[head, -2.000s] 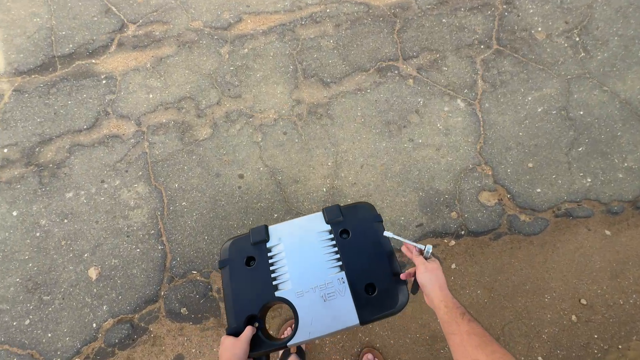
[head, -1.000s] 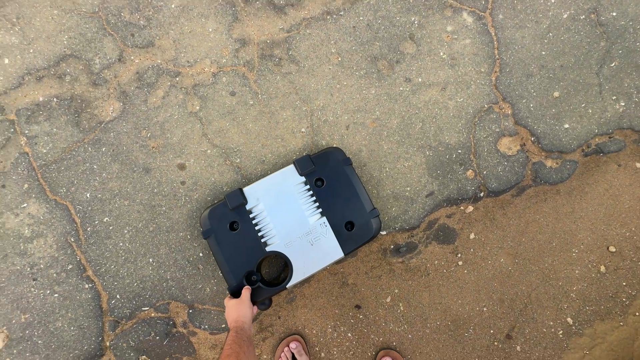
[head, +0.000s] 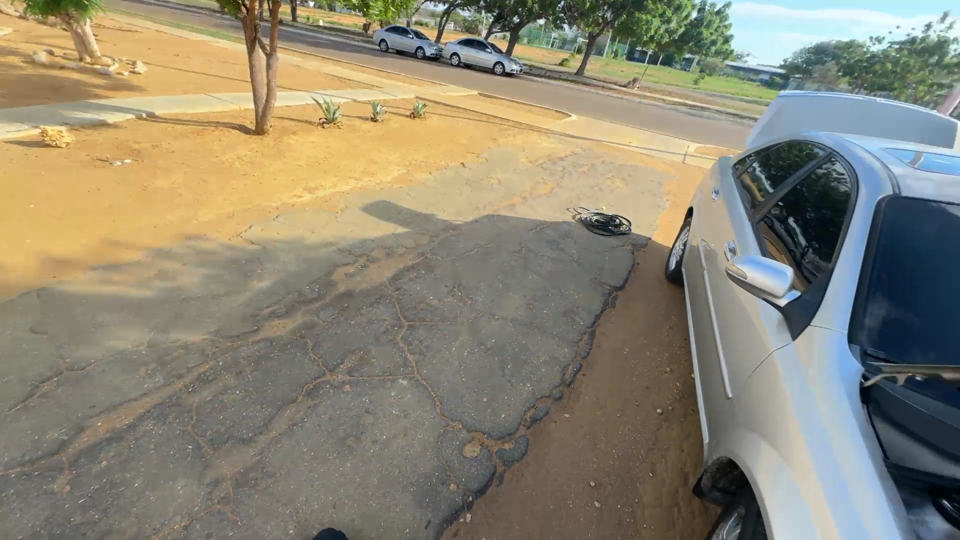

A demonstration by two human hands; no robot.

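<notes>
Neither of my hands shows in the head view, so what they hold is hidden. At the bottom edge a small dark rounded tip (head: 330,534) pokes into view; too little of it shows to tell what it is. A silver car (head: 780,360) stands along the right side, with part of its engine bay (head: 922,450) visible at the lower right corner. Its trunk lid (head: 855,120) is raised at the far end.
Cracked asphalt (head: 360,360) spreads ahead, with a dirt strip (head: 607,420) between it and the car. A coiled black cable or hose (head: 604,222) lies farther off. The car's side mirror (head: 763,277) juts out leftward. A tree trunk (head: 262,75) and two parked cars are beyond.
The view has swung up and right to the car. My left hand and the black and silver engine cover it held have left the view. My right hand, earlier with a metal tool, is out of view.
</notes>
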